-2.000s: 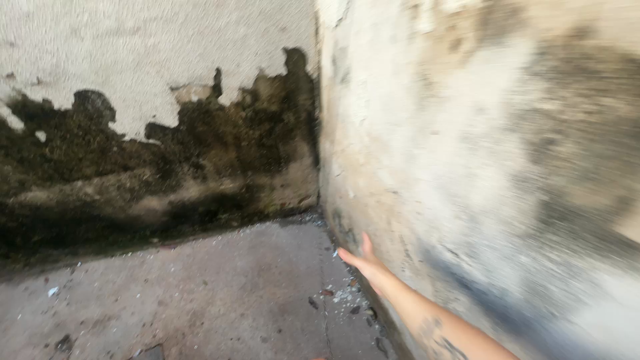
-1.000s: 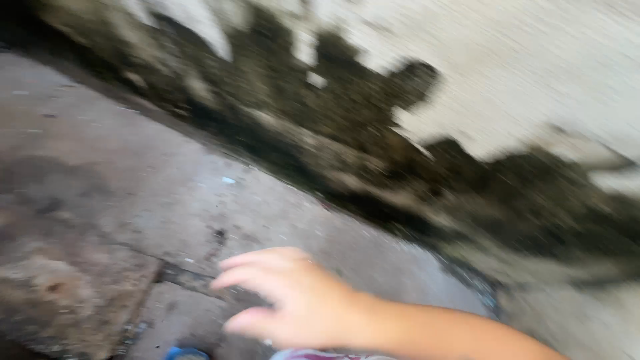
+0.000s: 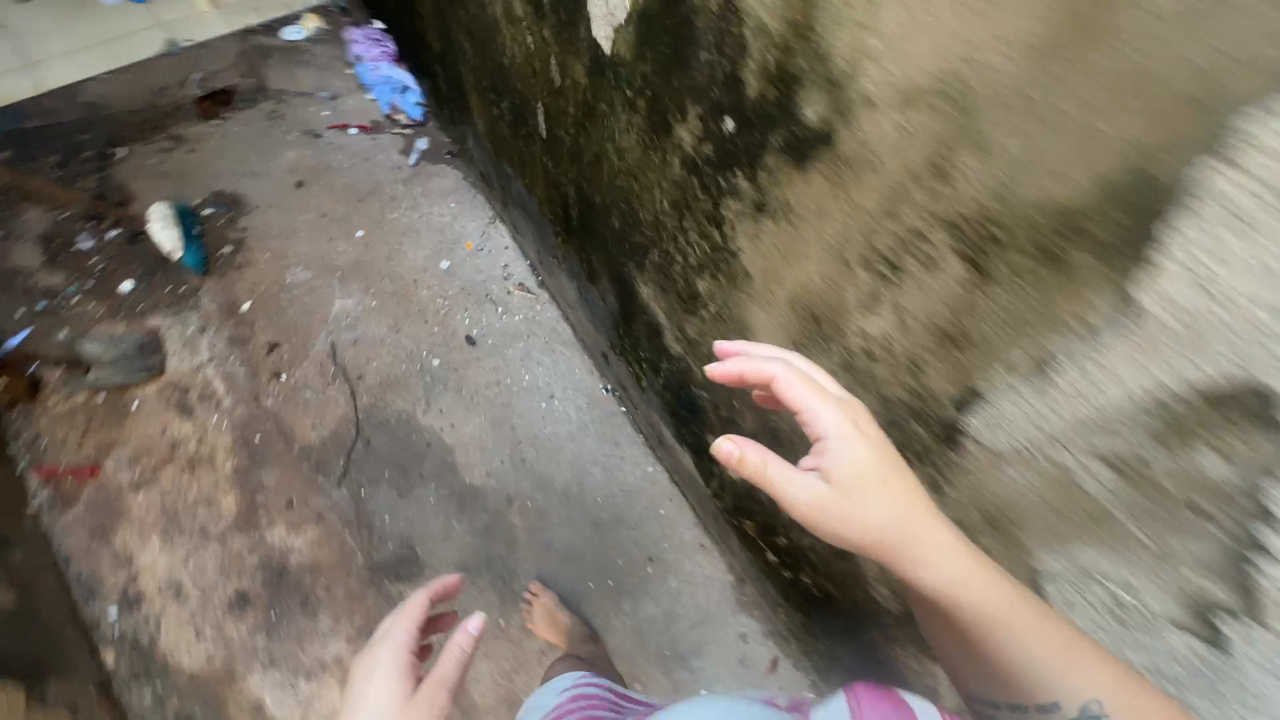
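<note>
My right hand (image 3: pixel 820 450) hangs in the air at the right, in front of the stained wall (image 3: pixel 720 200), its thumb apart from the curled fingers and nothing between them. Low in the view, my left hand (image 3: pixel 415 650) is held over the concrete floor (image 3: pixel 500 450), empty, with thumb and fingers apart. Between the hands a bare foot (image 3: pixel 548 615) stands on the floor, below striped clothing (image 3: pixel 600 700).
Purple and blue cloth or plastic (image 3: pixel 385 75) lies against the wall's base, far off. A white and teal object (image 3: pixel 175 237), a grey lump (image 3: pixel 120 358) and a red scrap (image 3: pixel 67 471) lie at the left. Small debris dots the floor.
The view has swung away from the wall corner along a longer stretch of floor. My left hand has come into view, and so has the bare foot.
</note>
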